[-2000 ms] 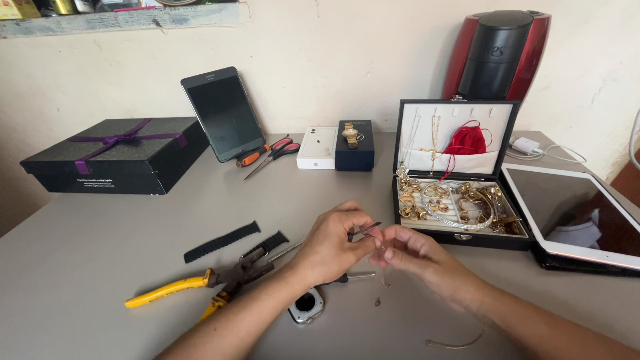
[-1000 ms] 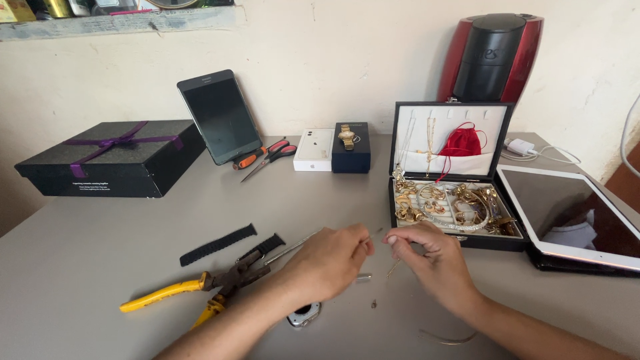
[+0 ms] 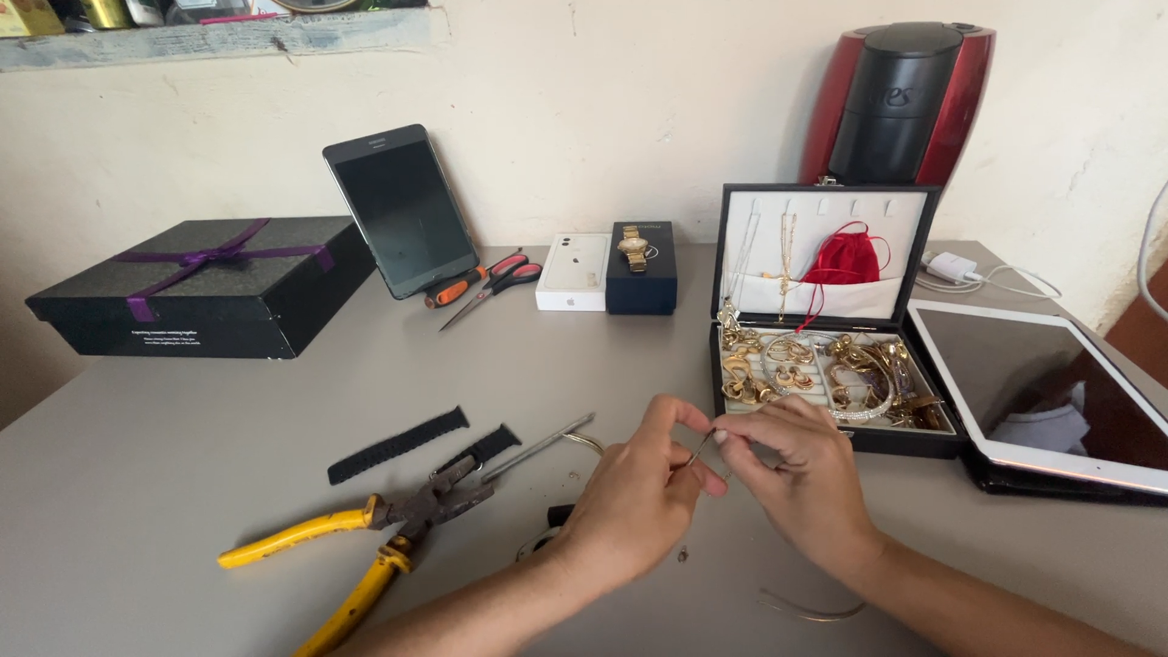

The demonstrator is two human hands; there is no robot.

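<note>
My left hand is closed on a thin metal piece, perhaps a small tool or wire; its exact kind cannot be told. The fingertips of my right hand pinch at the upper end of that piece, with a fine chain-like strand below them. Under my left wrist a watch case is mostly hidden. Left of the hands lie pliers with yellow handles, a metal rod and black watch straps. A curved wire rests near my right forearm, and a tiny metal bit lies below the hands.
An open jewelry box stands behind my right hand, beside a white-framed tablet. Farther back are a red coffee machine, a white phone box, a gold watch on a blue box, scissors, a dark tablet and a ribboned box.
My hands, apart one second ago, have come together, with the fingertips meeting at the thin metal piece. A curved wire shows beside the metal rod, left of my left hand.
</note>
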